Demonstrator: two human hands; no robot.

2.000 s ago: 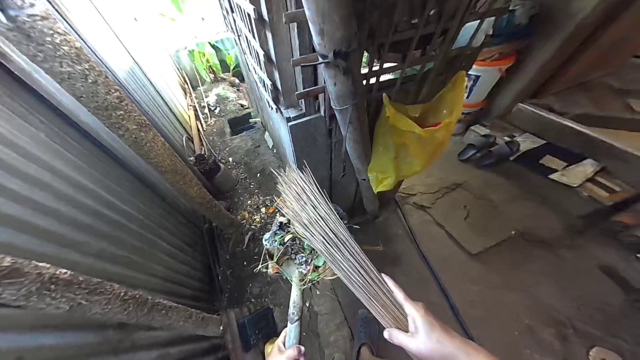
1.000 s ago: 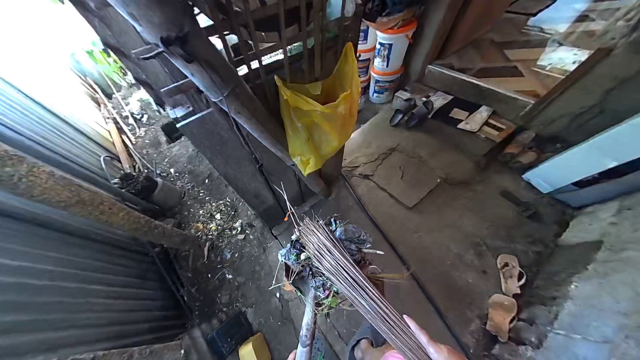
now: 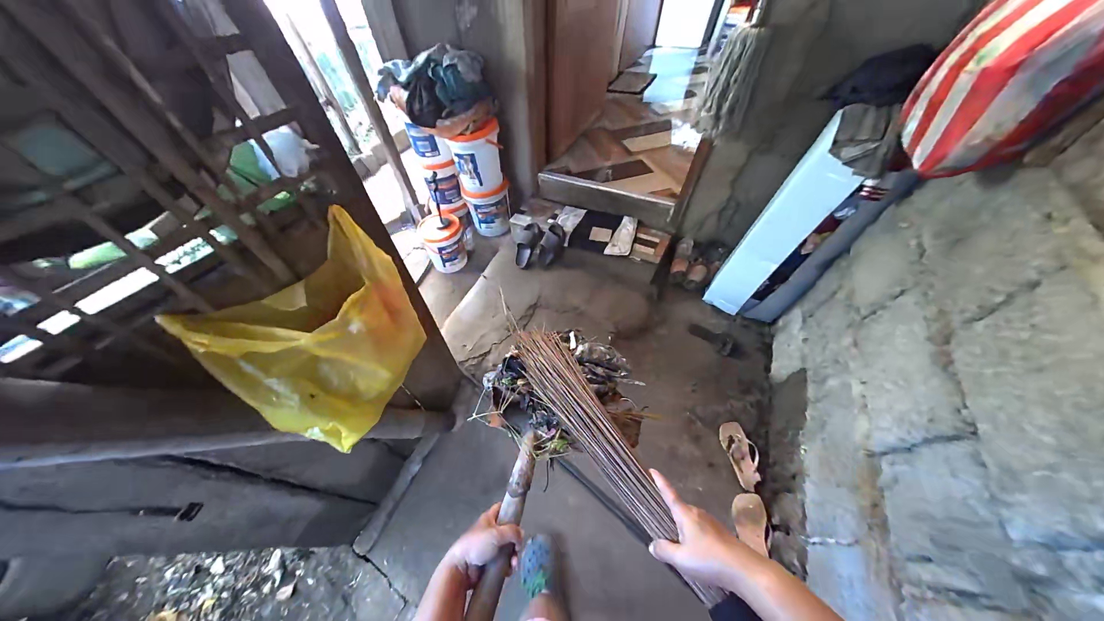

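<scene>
My left hand (image 3: 485, 545) is closed around a wooden handle (image 3: 517, 483) at the lower middle. At the handle's far end is a heap of leaves, stems and dark litter (image 3: 552, 423); what carries it is mostly hidden. My right hand (image 3: 690, 539) grips a stick broom (image 3: 595, 423), a bundle of thin stiff ribs. Its tips lie slantwise over the heap. A yellow plastic bag (image 3: 336, 362) hangs with its mouth open on the lattice wall, left of the heap.
Stacked white buckets with orange rims (image 3: 481, 177) stand ahead, beside a doorway step (image 3: 604, 191). Dark slippers (image 3: 539, 245) lie before the step, tan sandals (image 3: 740, 457) at right. A stone block wall (image 3: 940, 379) and a white panel (image 3: 776, 216) border the right side.
The view has swung right, from the corrugated metal wall and dirt passage toward the doorway. The handle, the heap and the broom have come along, both hands still holding.
</scene>
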